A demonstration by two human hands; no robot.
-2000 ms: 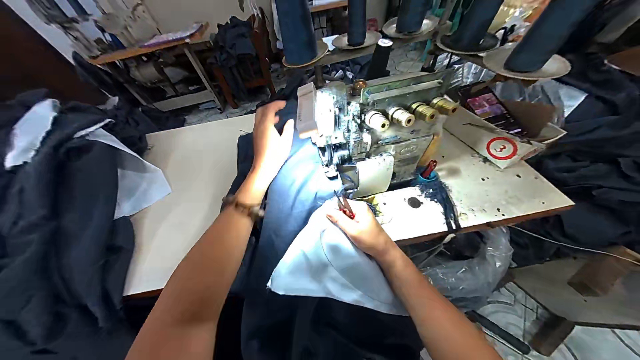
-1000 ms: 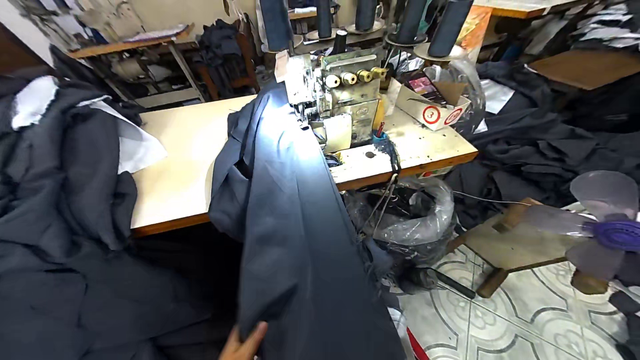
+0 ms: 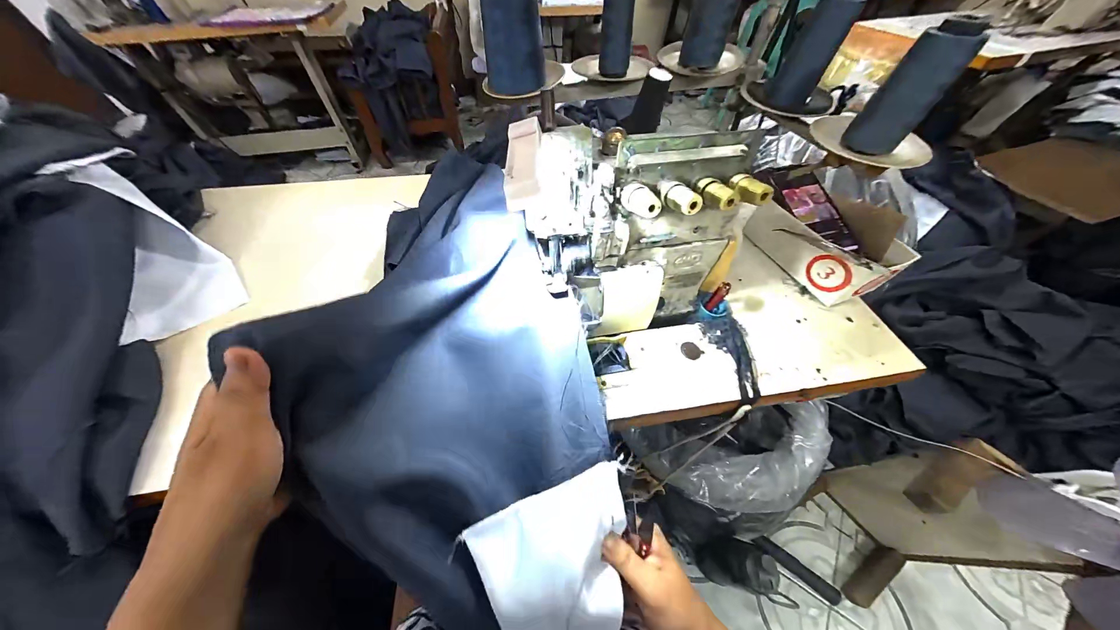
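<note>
Dark navy fabric [image 3: 437, 376] runs from the overlock sewing machine [image 3: 647, 219] over the table's front edge, its far part under the machine's light. My left hand [image 3: 236, 437] grips the fabric's left edge, thumb on top. At the lower right, my right hand [image 3: 652, 577] holds small thread snips [image 3: 643, 534] with red on the handle, and its thumb touches the edge of a white fabric piece [image 3: 560, 542] at the navy cloth's lower end. Loose threads hang by the blades. Whether the blades touch a thread is too small to tell.
Thread cones [image 3: 512, 44] stand behind the machine. An open cardboard box [image 3: 822, 254] sits on the table [image 3: 297, 227] at right. Dark cloth piles [image 3: 61, 350] lie left and right. Below the edge are a clear plastic bag [image 3: 761, 464] and a wooden stool [image 3: 945, 507].
My left hand has come up with the fabric's edge, which hung lower a second ago. My right hand, out of view then, is back in view with the snips. The view has shifted closer to the machine.
</note>
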